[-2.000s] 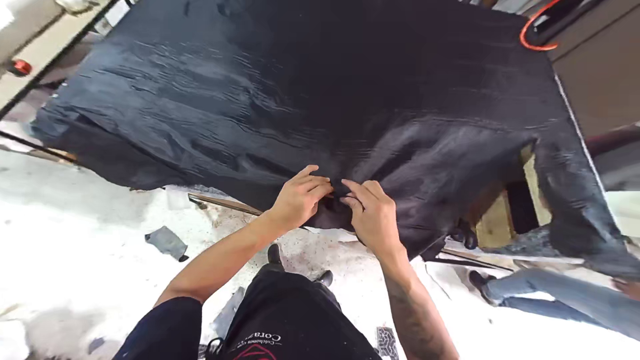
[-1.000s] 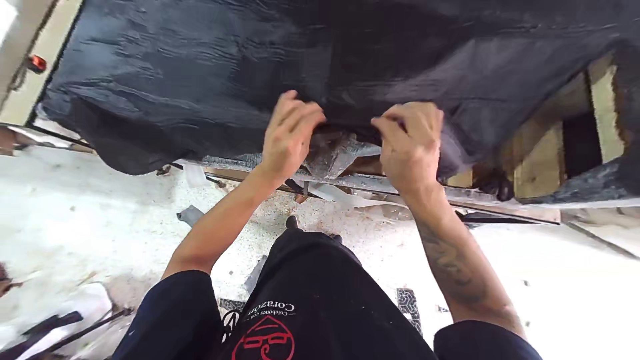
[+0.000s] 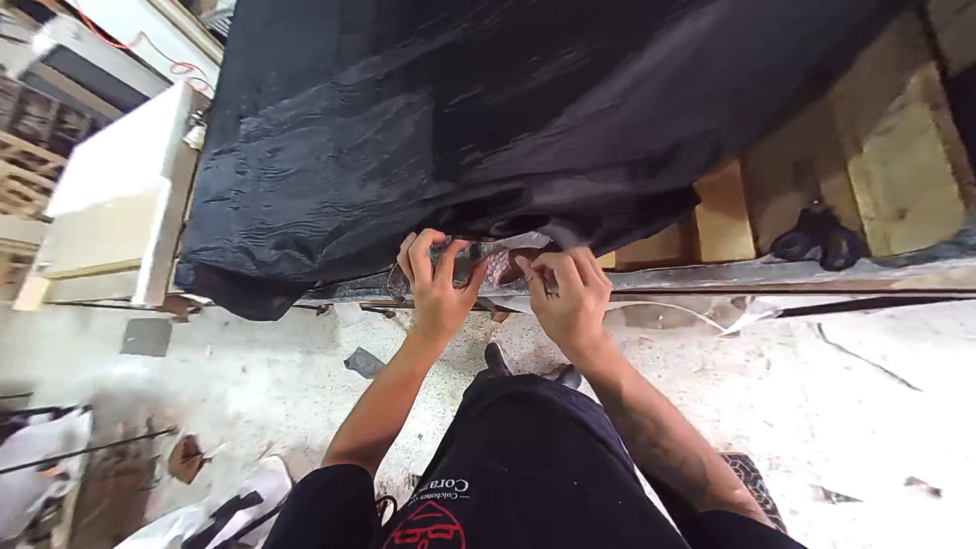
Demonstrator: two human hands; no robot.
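Thin black fabric (image 3: 366, 145) is spread over a wooden frame (image 3: 724, 213), whose slats show at the right. At the frame's near edge, my left hand (image 3: 438, 282) has its fingers curled at the fabric's edge, thumb apart; whether it pinches cloth is hard to tell. My right hand (image 3: 568, 293) is beside it with thumb and forefinger close together, touching the folded edge of the fabric. Between the two hands a gap shows grey, speckled material (image 3: 499, 267). Bunched dark cloth (image 3: 820, 236) lies against the near rail (image 3: 801, 276) on the right.
A pale panel or box (image 3: 114, 198) stands left of the frame, with a red cord (image 3: 179, 67) behind it. On the floor are a grey scrap (image 3: 146, 337), a dark scrap (image 3: 364, 362) and white and black material (image 3: 229, 507) at the lower left.
The fabric's near edge at the right has been drawn back, so more slats show than two seconds ago. My hands have stayed near the edge. The view has shifted.
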